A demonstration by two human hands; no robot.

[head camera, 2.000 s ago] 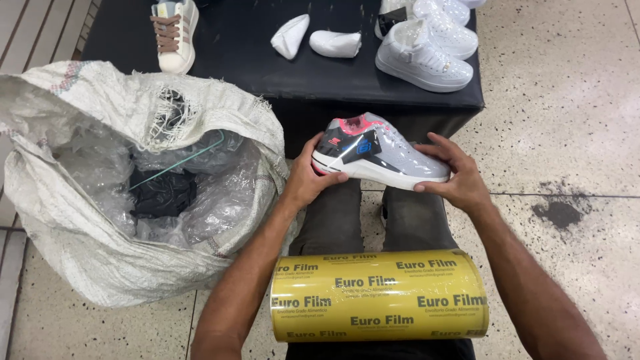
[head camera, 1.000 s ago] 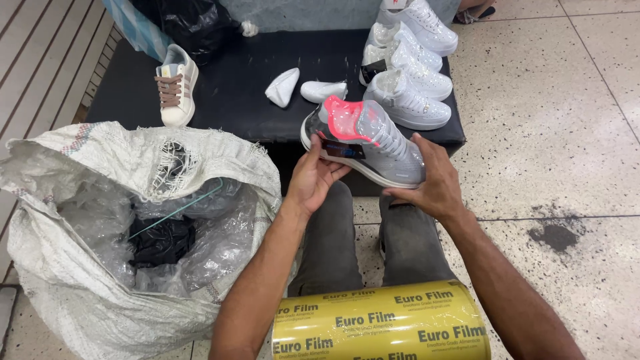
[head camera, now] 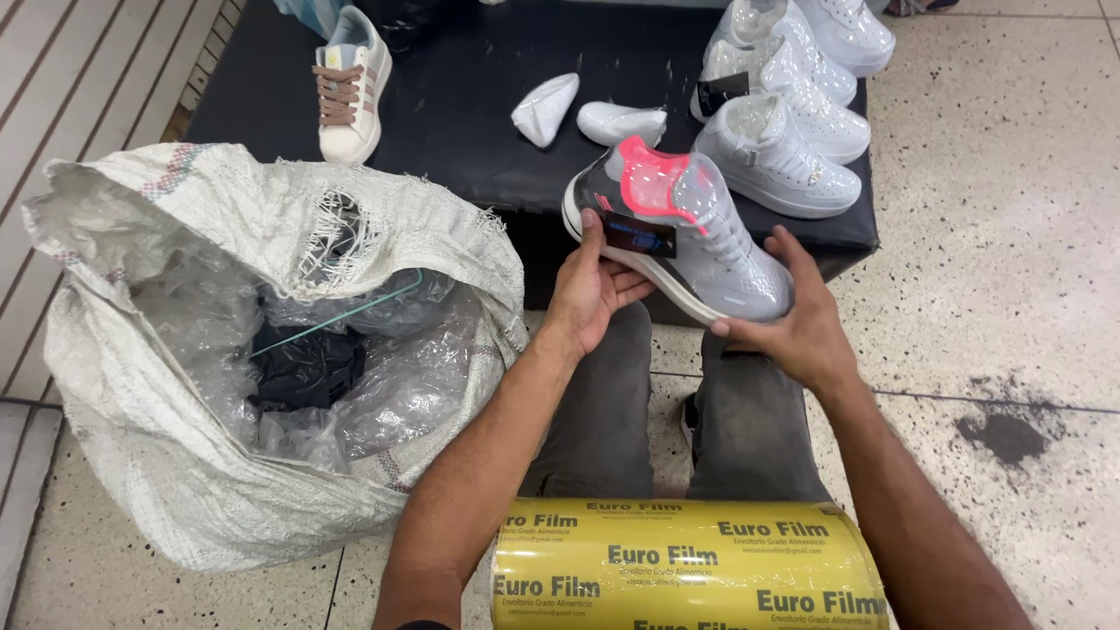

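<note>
Both hands hold a grey sneaker (head camera: pixel 744 276) with a pink collar lining, a dark heel and glossy clear film over it; a dark tag (head camera: pixel 643 234) hangs at its side. My left hand (head camera: pixel 591 293) grips the heel end, thumb up against the side and fingers under the sole. Around the toe end is my right hand (head camera: pixel 801 319), its thumb by the sole. A large roll of film with a yellow printed wrap (head camera: pixel 687 560) lies across my lap. Just behind the sneaker, two white wrapped pieces (head camera: pixel 546 109) (head camera: pixel 619 123) rest on the black bench (head camera: pixel 464 149).
An open woven white sack (head camera: pixel 166 490) with clear and black plastic stands at the left. On the bench are a cream sneaker with brown laces (head camera: pixel 350 96) at the left and several white film-wrapped sneakers (head camera: pixel 783 166) at the right. Speckled floor tiles (head camera: pixel 989 306) extend to the right.
The sneaker has been turned from a side view so that its collar opening and laces show more. Both hands have stayed on it. The view has shifted somewhat.
</note>
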